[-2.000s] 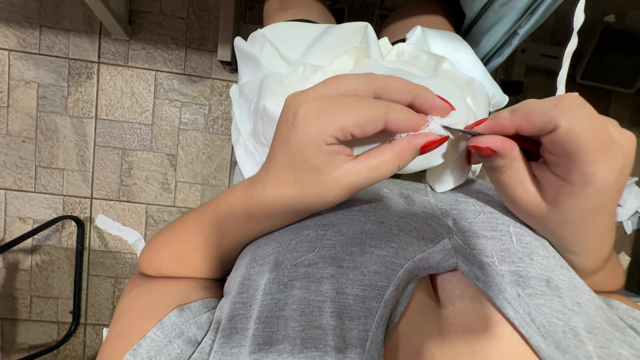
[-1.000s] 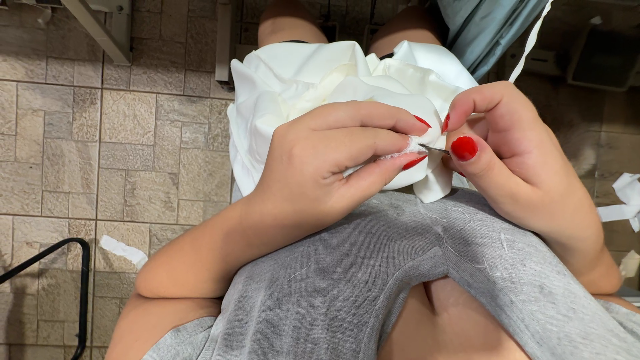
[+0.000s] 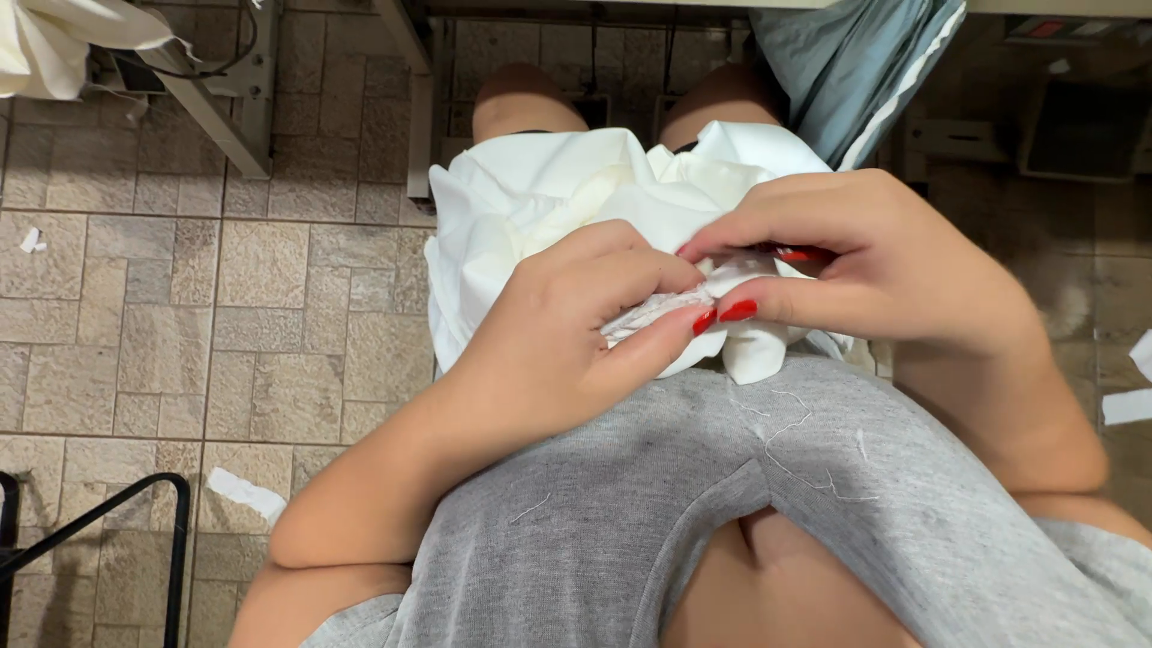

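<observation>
White fabric [image 3: 540, 193] lies bunched across my lap. My left hand [image 3: 585, 315] pinches a gathered, lacy-looking edge of it between thumb and fingers. Close beside it on the right, my right hand [image 3: 837, 261] grips the same fabric with its thumb and fingertips, and the two thumbs nearly meet. A short flap of the fabric hangs below my right thumb. The slim, dark tool is not visible now; part of my right palm is hidden.
Table legs [image 3: 418, 135] stand ahead of my lap, and blue-grey cloth [image 3: 837, 72] hangs at upper right. A black metal frame [image 3: 180, 531] is at lower left. White scraps [image 3: 243, 493] lie on the tiled floor [image 3: 270, 360]. More white fabric [image 3: 81, 36] hangs at upper left.
The slim, dark pointed tool seen earlier in my right hand no longer shows. My right fingers have moved from it onto the fabric, beside my left fingertips.
</observation>
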